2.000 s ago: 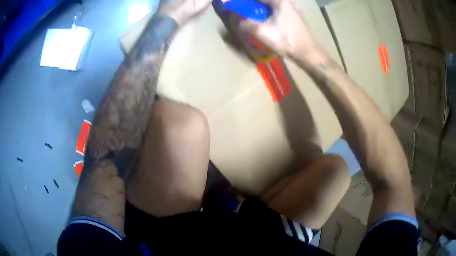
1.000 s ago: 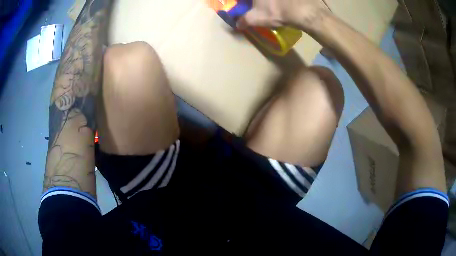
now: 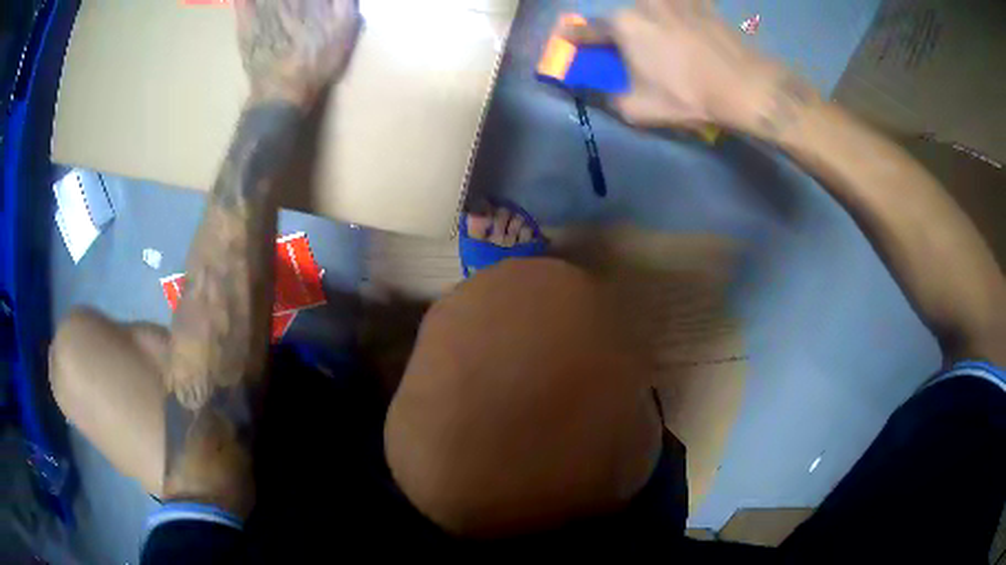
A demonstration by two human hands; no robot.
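My left hand lies flat on the top of a tan shipping carton at the upper left. It grips nothing that I can see. My right hand is shut on the tape gun, with its blue body and orange part, to the right of the carton and apart from it. The right hand is slightly blurred. A red-orange sticker is cut off at the top edge of the picture, on the carton.
Red-orange sticker sheets lie on the floor beside my left forearm. White paper lies left of them. A dark pen-like tool is on the floor near my sandalled foot. Another carton stands upper right.
The view has shifted and the carton now shows at the upper left. My left hand has come into view on it. The tape gun in my right hand is now off the carton, over the floor.
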